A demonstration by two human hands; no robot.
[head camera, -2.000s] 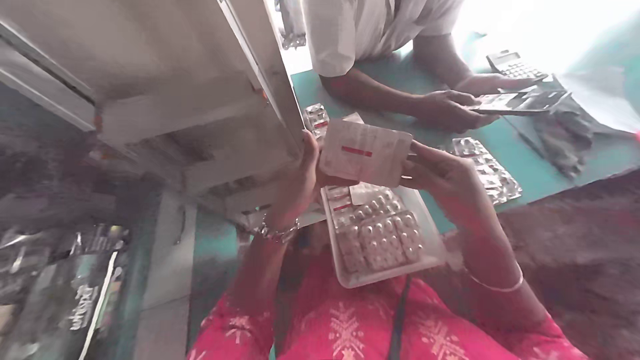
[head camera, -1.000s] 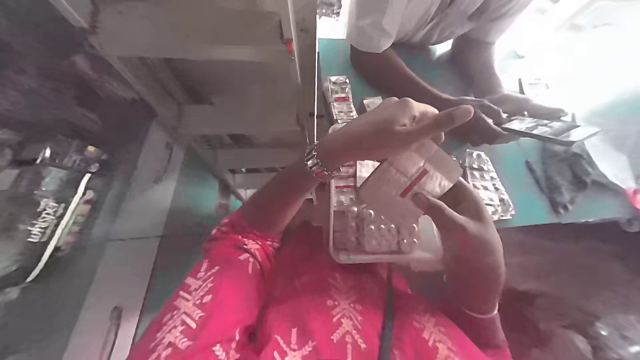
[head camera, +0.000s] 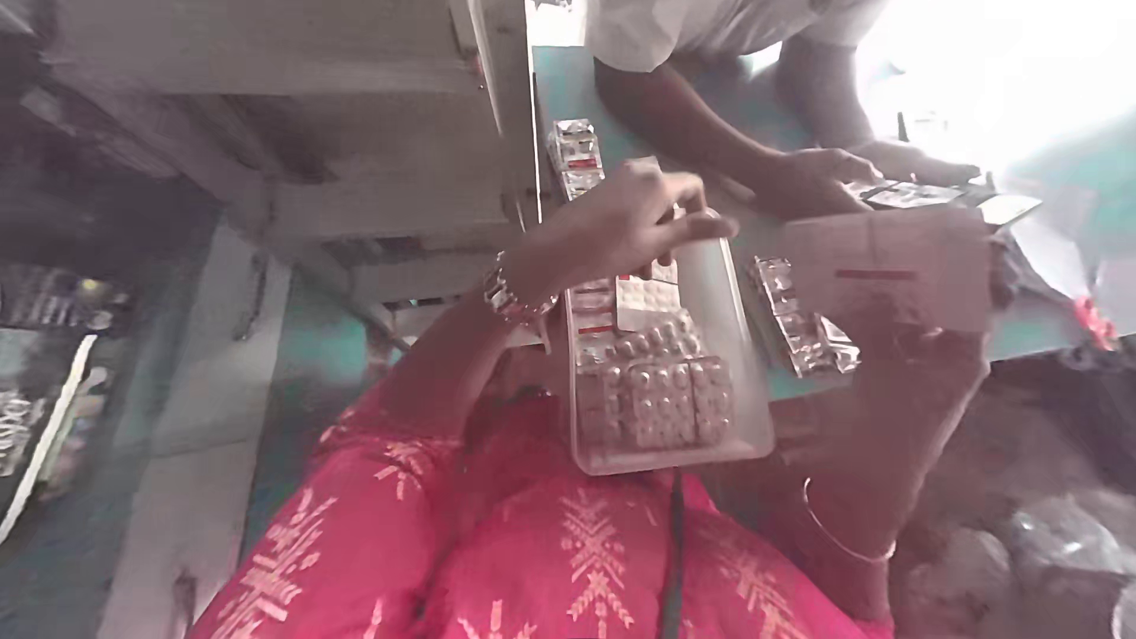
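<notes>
My left hand [head camera: 652,217] is over the far end of a translucent plastic tray [head camera: 753,426], its fingers bent; whether they hold anything is not plain. Blister packs of tablets [head camera: 666,404] lie in the tray near my body, with paler strips [head camera: 648,302] behind them. To the right of the tray, my right hand [head camera: 919,373] holds up a flat pale packet [head camera: 892,266] with a red stripe. The packet hides part of that hand's fingers.
More foil blister packs lie on the green table [head camera: 568,80], beyond the tray [head camera: 577,160] and to its right [head camera: 794,319]. Across the table a person's hands [head camera: 825,177] hold flat packs [head camera: 923,193]. A wooden cabinet [head camera: 355,151] stands at the left.
Both hands held the packet two seconds before. My left hand has let go of it and is over the tray; my right hand has carried the packet to the right, away from the tray.
</notes>
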